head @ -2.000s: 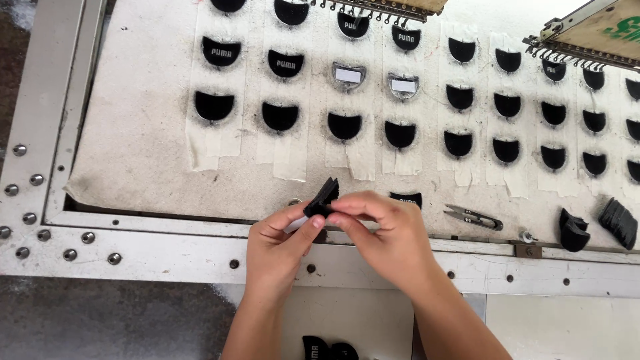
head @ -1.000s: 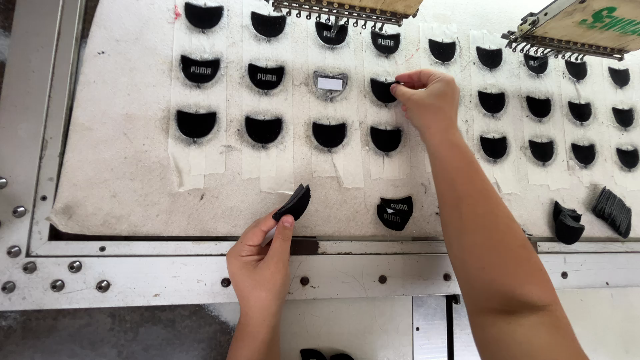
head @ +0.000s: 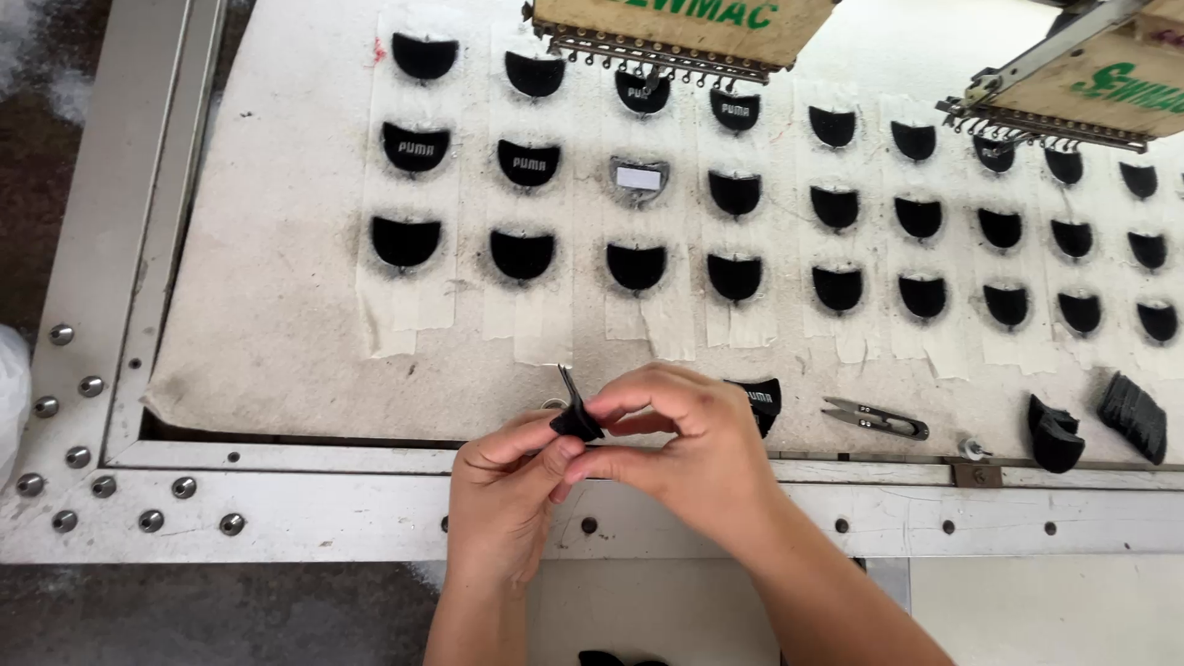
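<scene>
My left hand (head: pixel 518 486) grips a few black half-round fabric patches (head: pixel 575 422) near the frame's front edge. Fingers of my right hand (head: pixel 680 435) touch the upper edge of these patches; whether they pinch one is unclear. Behind the hands, rows of like black patches lie on taped strips of the pale backing sheet (head: pixel 277 305), some with a raised brand word. One marked-out spot with a white rectangle (head: pixel 638 178) has no black patch on it. A black patch on the spot to its right (head: pixel 735 194) is plain. Lettered patches (head: pixel 764 404) lie partly behind my right hand.
Thread snips (head: pixel 876 419) lie right of my hands, with loose black patches (head: pixel 1055 435) and a stack of patches (head: pixel 1132 416) farther right. Two embroidery machine heads (head: pixel 684 37) with needle rows overhang the back. A riveted metal frame (head: pixel 370 504) borders the sheet.
My right hand has come back from the patch rows to my left hand. The spot right of the remaining white rectangle showed a white rectangle two seconds ago and now bears a black patch.
</scene>
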